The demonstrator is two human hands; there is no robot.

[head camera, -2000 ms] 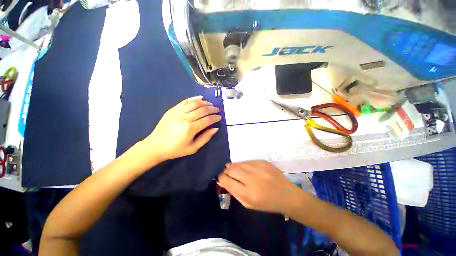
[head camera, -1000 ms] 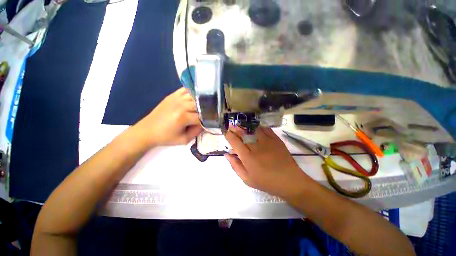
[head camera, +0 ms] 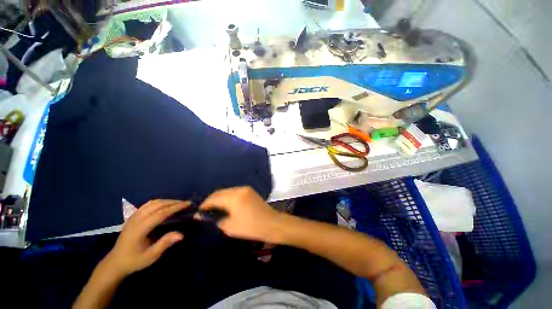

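Observation:
Dark navy fabric (head camera: 151, 139) lies spread over the left of the white table, with folds, and comes down over its front edge. My left hand (head camera: 148, 232) grips a bunched part of the cloth at the table's front edge. My right hand (head camera: 239, 211) pinches the same bunched cloth just to the right; its fingertips are partly hidden by the fabric. The white and blue sewing machine (head camera: 339, 84) stands behind, and its presser foot area (head camera: 257, 114) has no cloth under it.
Scissors (head camera: 348, 152) lie right of the needle, near a black rectangle (head camera: 315, 114), an orange handle (head camera: 359, 133), a green item (head camera: 385, 133) and a white-and-red box (head camera: 411, 140). A blue basket (head camera: 417, 223) stands at the right. A green basket (head camera: 136, 27) is at the back left.
Both hands have left the needle area and moved down and left to the table's front edge, now holding bunched cloth. The view has tilted up. The white gap between the fabric pieces is now mostly covered.

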